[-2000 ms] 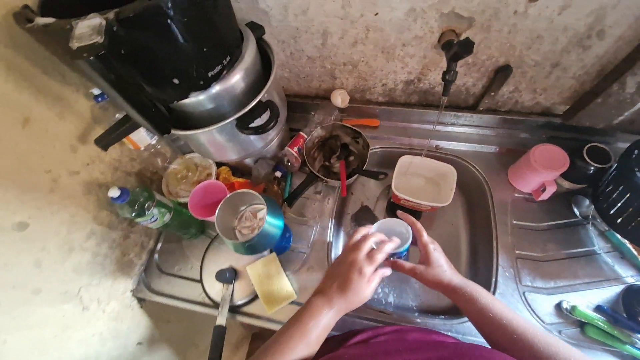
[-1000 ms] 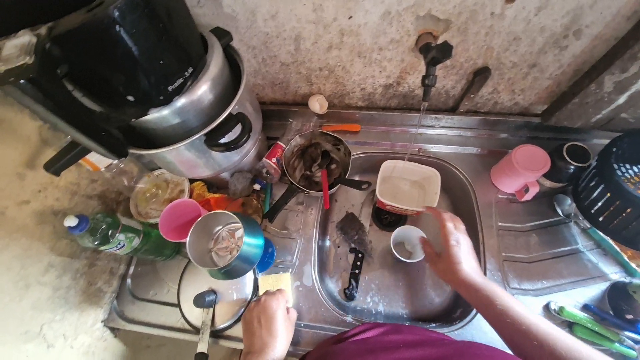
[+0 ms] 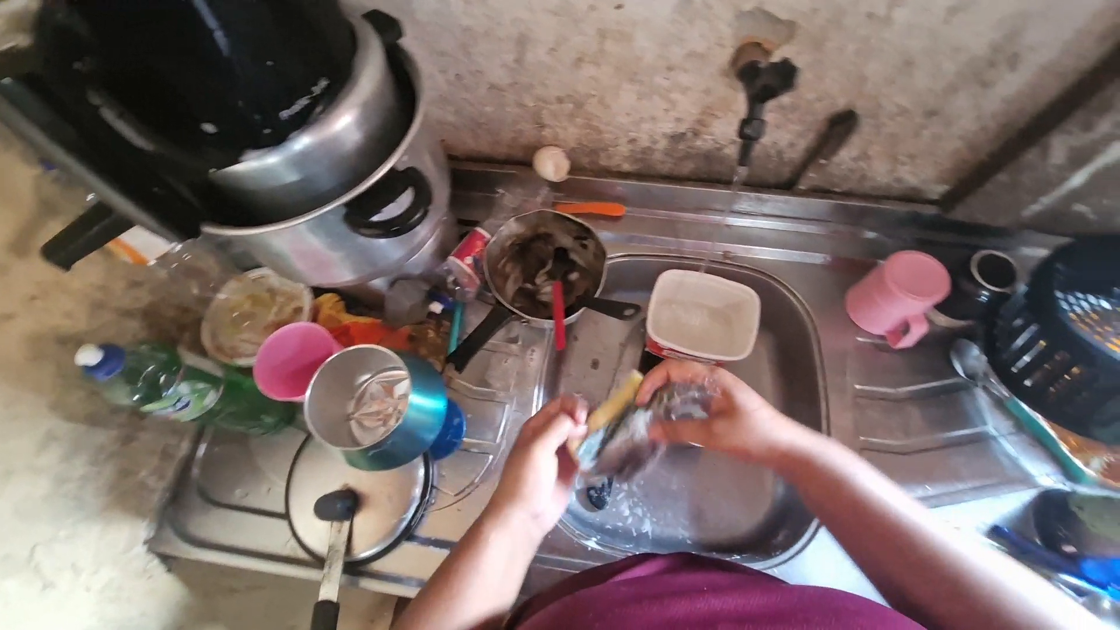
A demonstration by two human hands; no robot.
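Over the metal sink basin, my left hand grips a yellow sponge. My right hand holds a blurred, clear and greyish thing against the sponge; its kind cannot be told. A white rectangular plastic tub sits in the basin just behind my right hand, under a thin stream from the black tap. A dark handle end shows in the basin below my hands. Left of the tub, a dirty pan with a red-handled utensil rests at the basin's edge.
On the left stand large aluminium pots, a green bottle, a pink cup, a teal pot and a round lid. At right are a pink mug, a spoon and a dark basket.
My left hand has come from the counter's front-left edge to over the basin, now with the sponge, which lay on the counter before. My right hand has moved left to meet it.
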